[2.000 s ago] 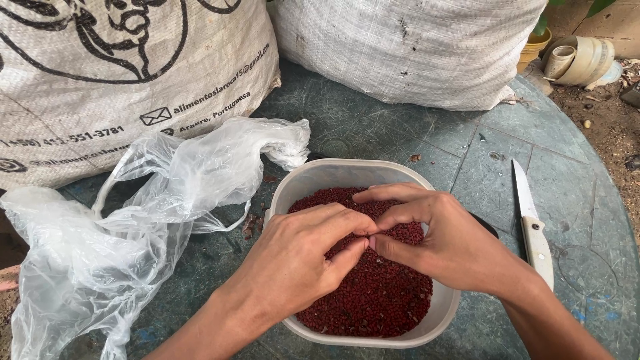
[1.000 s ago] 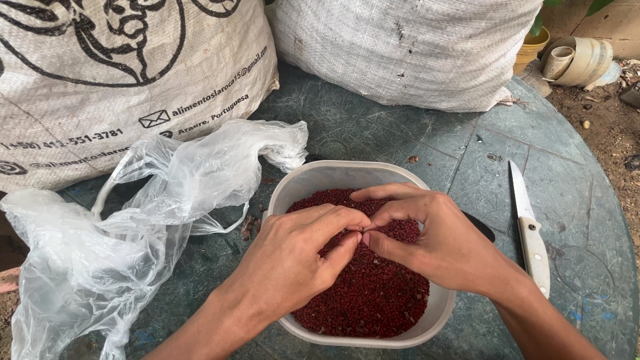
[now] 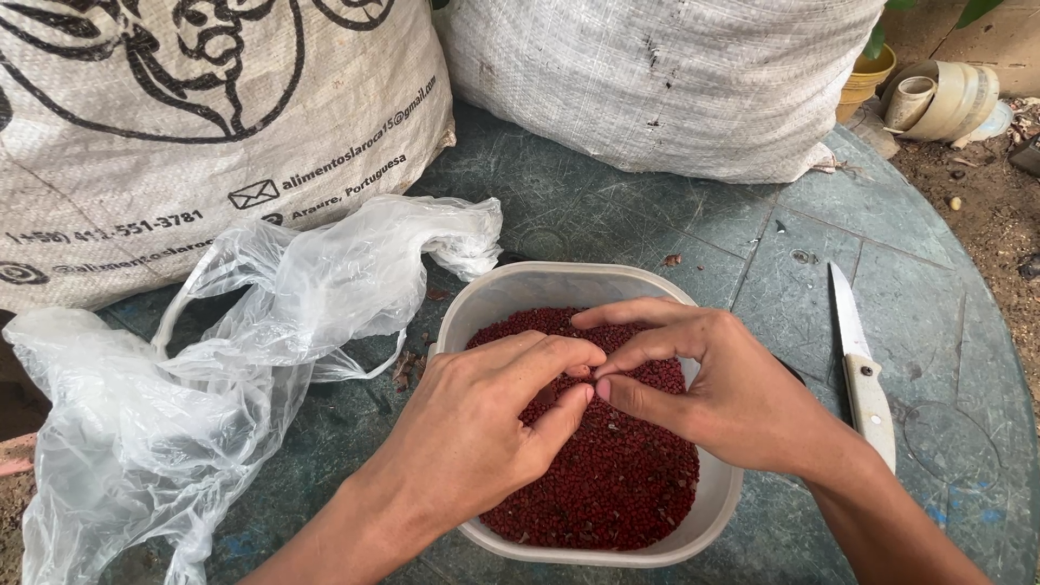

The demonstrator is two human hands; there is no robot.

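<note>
Dark red seeds or granules (image 3: 601,487) fill much of a translucent plastic container (image 3: 723,512), with small bits of debris among them. My left hand (image 3: 496,414) is over the container's left side, thumb and index fingertips close together. My right hand (image 3: 699,374) comes in from the right, its thumb and index fingertips meeting those of the left above the seeds. Whatever is between the fingertips is too small or hidden to tell. Both palms face down and inward, and the hands cover part of the seeds.
A crumpled clear plastic bag (image 3: 325,301) lies left of the container on the green round table (image 3: 821,236). Two woven sacks, one printed (image 3: 341,106) and one plain (image 3: 666,89), stand behind. A knife with a pale handle (image 3: 869,398) lies to the right. Pots (image 3: 946,101) sit beyond the table.
Both hands stay over the container, with small shifts of the fingers. The fingertips of the two hands are slightly farther apart than before.
</note>
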